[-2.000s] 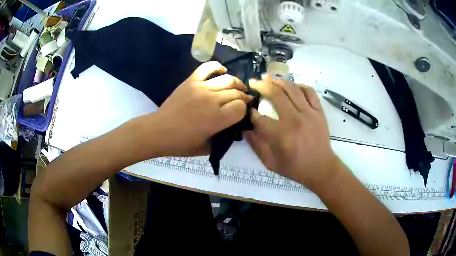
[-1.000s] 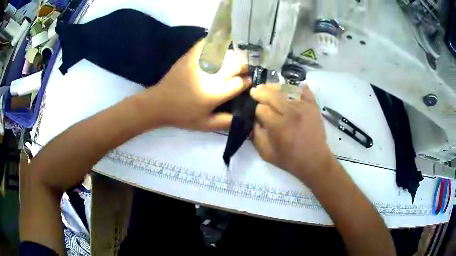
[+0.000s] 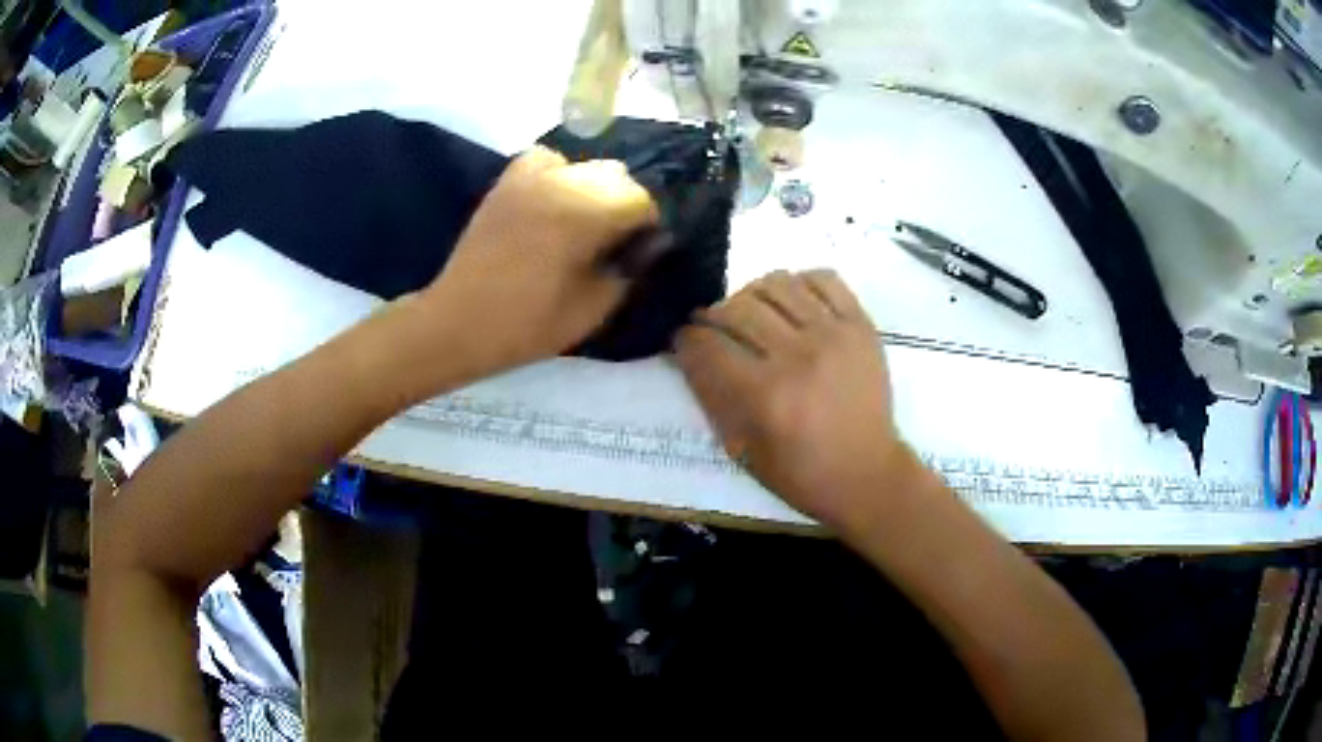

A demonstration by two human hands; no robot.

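A dark garment piece (image 3: 355,196) lies across the white table, from near the basket to under the presser foot (image 3: 718,142). My left hand (image 3: 558,254) grips a bunched part of it left of the needle, its fingers curled in. My right hand (image 3: 790,370) pinches the near right edge of the fabric just in front of the needle; its fingertips are partly hidden. The needle tip is too small to make out.
The machine head (image 3: 957,44) stands behind. Black snips (image 3: 974,271) and dark fabric strips (image 3: 1102,239) lie to the right. Red and blue rings (image 3: 1287,449) are at the far right. A purple basket (image 3: 145,326) with cones is left. A printed ruler (image 3: 580,439) runs along the front edge.
The narrow dark end that hung toward the front edge no longer shows; the fabric is spread wider left of the needle. My right hand has moved down, away from the presser foot. The camera view has shifted.
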